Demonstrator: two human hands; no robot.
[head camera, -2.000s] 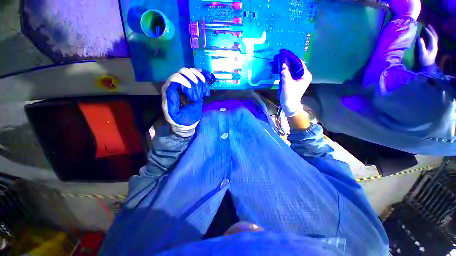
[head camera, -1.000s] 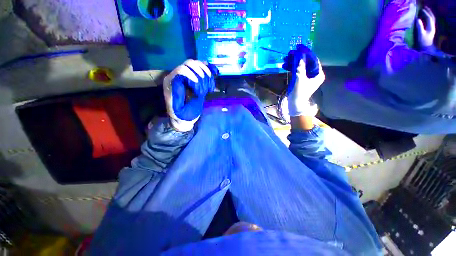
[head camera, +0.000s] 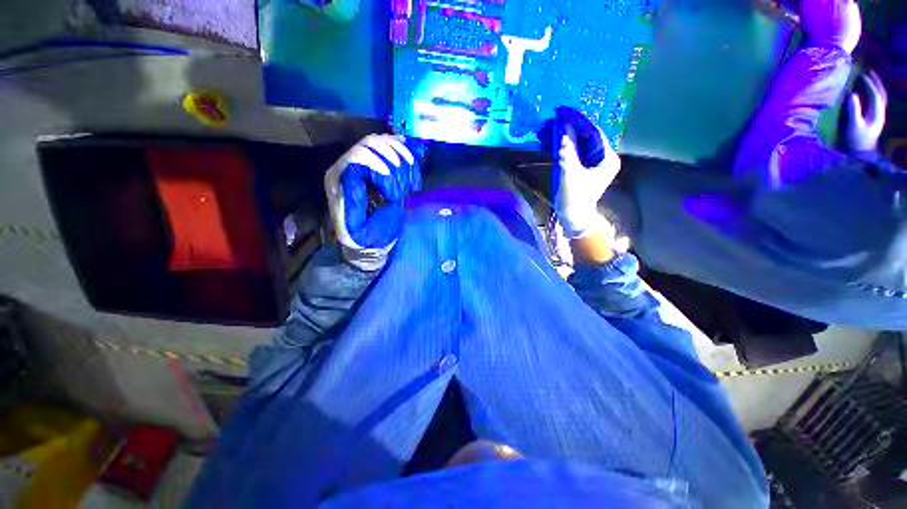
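Note:
A large circuit board (head camera: 572, 60), lit teal and violet, lies on a teal-green mat (head camera: 686, 109) at the top of the view. It has a pale T-shaped patch and rows of parts. A bright light spot covers its lower left. My left hand (head camera: 373, 194), in a white glove with a dark blue palm, is curled just below the board's lower left corner. My right hand (head camera: 587, 174), gloved alike, has bent fingers at the board's near edge, with dark fingertips over it. Whether either hand holds a small thing cannot be told.
A black open bin (head camera: 99, 239) with a red-orange sheet (head camera: 204, 209) stands left. A yellow-ringed red button (head camera: 207, 107) is above it. Another person's violet-lit sleeve (head camera: 796, 109) and gloved hand are at the right. A dark slatted rack (head camera: 840, 423) is lower right.
The view has shifted, so the board sits higher and the cup has nearly left the top edge. A thin dark line seen earlier at my right fingertips is no longer clear. My left hand stays curled.

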